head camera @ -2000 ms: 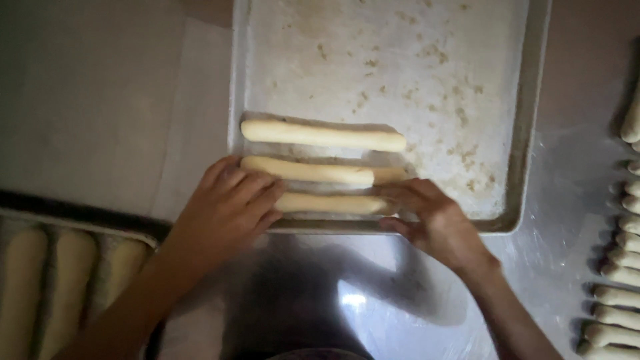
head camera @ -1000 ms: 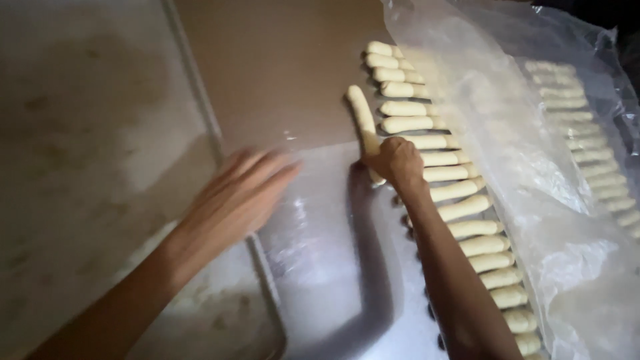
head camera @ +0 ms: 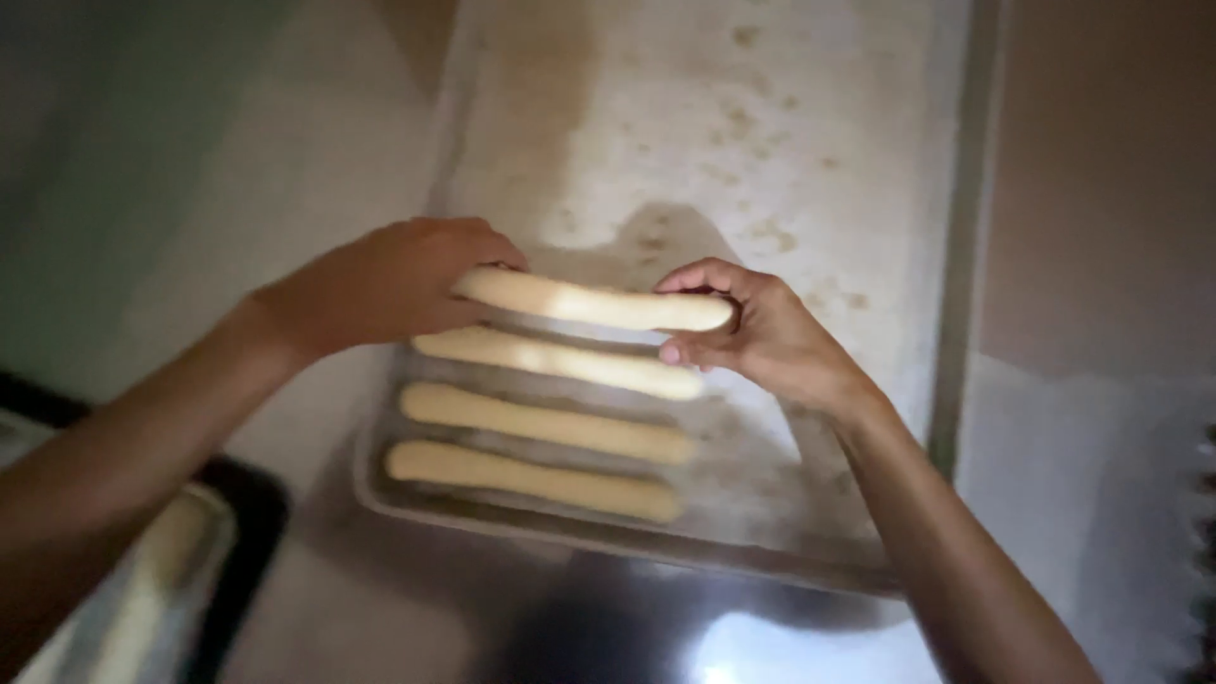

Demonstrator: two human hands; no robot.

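Note:
A pale dough stick (head camera: 589, 302) is held between my two hands, over a metal baking tray (head camera: 855, 171). My left hand (head camera: 408, 280) grips its left end, the fingertips partly hidden. Around its right end are the thumb and curled fingers of my right hand (head camera: 750, 323). Below it, several more dough sticks lie side by side on the tray: an upper one (head camera: 560, 361), a middle one (head camera: 546, 423) and the lowest (head camera: 532, 480) near the tray's front rim.
Another tray (head camera: 223, 532) with dough sticks (head camera: 133, 608) stands at the lower left, partly behind my left forearm. A shiny metal table surface (head camera: 807, 646) reflects light in front of the large tray. Dark blurred shapes show at the right edge.
The view has swung from the rows of dough sticks back to the tray. My right hand, on a dough stick beside those rows a second ago, and my left, then free, now hold one over the tray.

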